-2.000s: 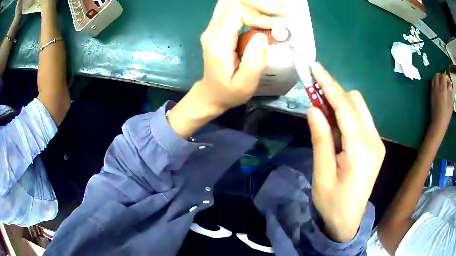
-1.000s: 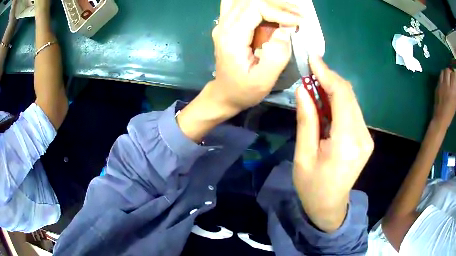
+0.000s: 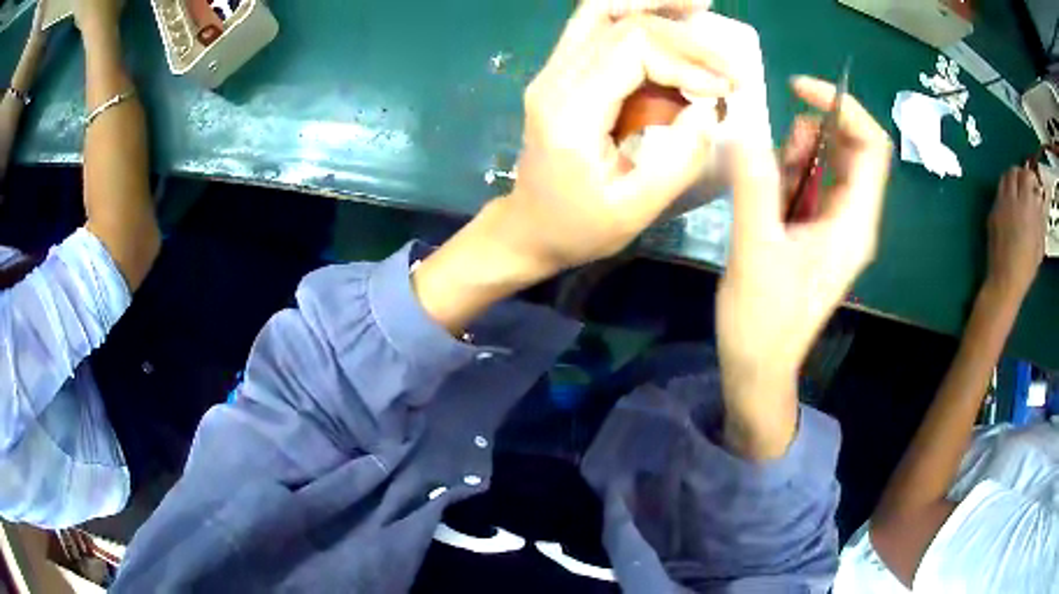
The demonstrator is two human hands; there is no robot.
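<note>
My left hand (image 3: 604, 151) is curled around the reddish-brown strap (image 3: 650, 110) at the end of a cream housing, at the top centre. The housing is mostly hidden behind my hands. My right hand (image 3: 801, 221) holds the red-handled hand tool (image 3: 808, 180) between its fingers and palm, with the thin tip pointing up and away from the housing. My right thumb or index finger reaches to my left fingertips at the strap end. What the fingertips touch is hidden and overexposed.
Another cream housing (image 3: 221, 52) lies on the green bench (image 3: 383, 104) at upper left. Crumpled white paper (image 3: 926, 133) and small white caps (image 3: 943, 79) lie at right. Small white pieces lie beside my left hand. Neighbours' arms rest at both sides.
The tool has swung away from the strap end, its tip now pointing up at the right. My right hand has moved up against my left fingertips. My left hand has shifted slightly right.
</note>
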